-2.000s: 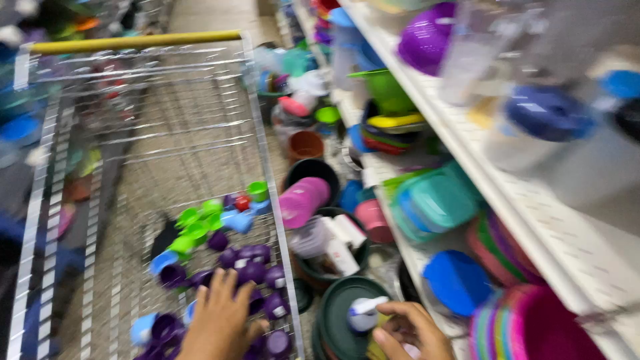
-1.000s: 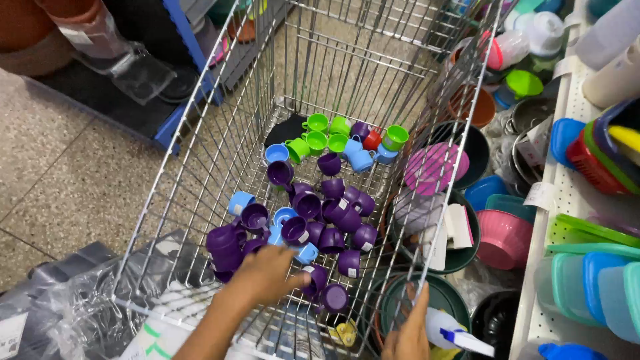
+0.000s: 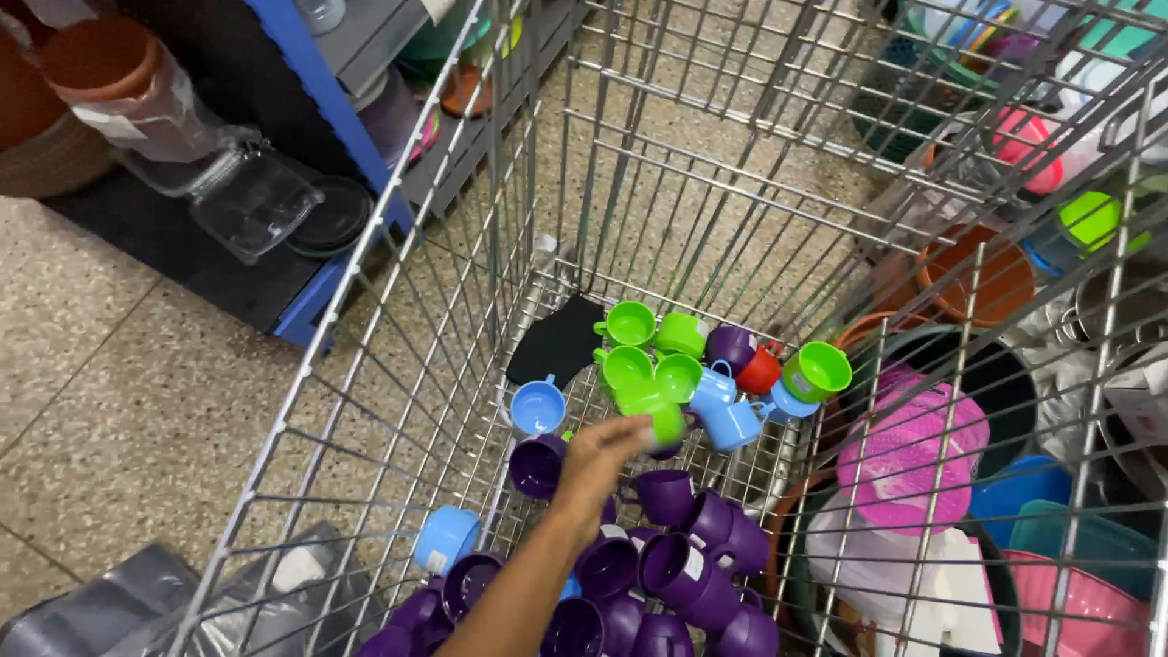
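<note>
Inside a metal wire shopping cart (image 3: 771, 196), my left hand (image 3: 598, 465) reaches down and grips a green plastic cup (image 3: 655, 415), which is slightly blurred. More green cups (image 3: 630, 325) stand just beyond it, beside a red cup (image 3: 759, 370) and several light blue cups (image 3: 733, 425). A single light blue cup (image 3: 537, 407) lies left of my fingers, near a flat black item (image 3: 558, 343). Many purple cups (image 3: 675, 568) lie heaped below and right of my forearm. My right hand is out of view.
Right of the cart are a pink mesh-wrapped item (image 3: 912, 452), a terracotta-coloured pot (image 3: 976, 274) and a pink basin (image 3: 1077, 593). At the left stand a blue-edged shelf (image 3: 315, 306) with clear plastic containers (image 3: 257, 201) and brown pots (image 3: 100, 59). Grey plastic-wrapped packs (image 3: 100, 602) lie bottom left.
My left hand has moved from over the purple cups to the green cups and taken hold of one. My right hand, at the cart's right side before, has left the view.
</note>
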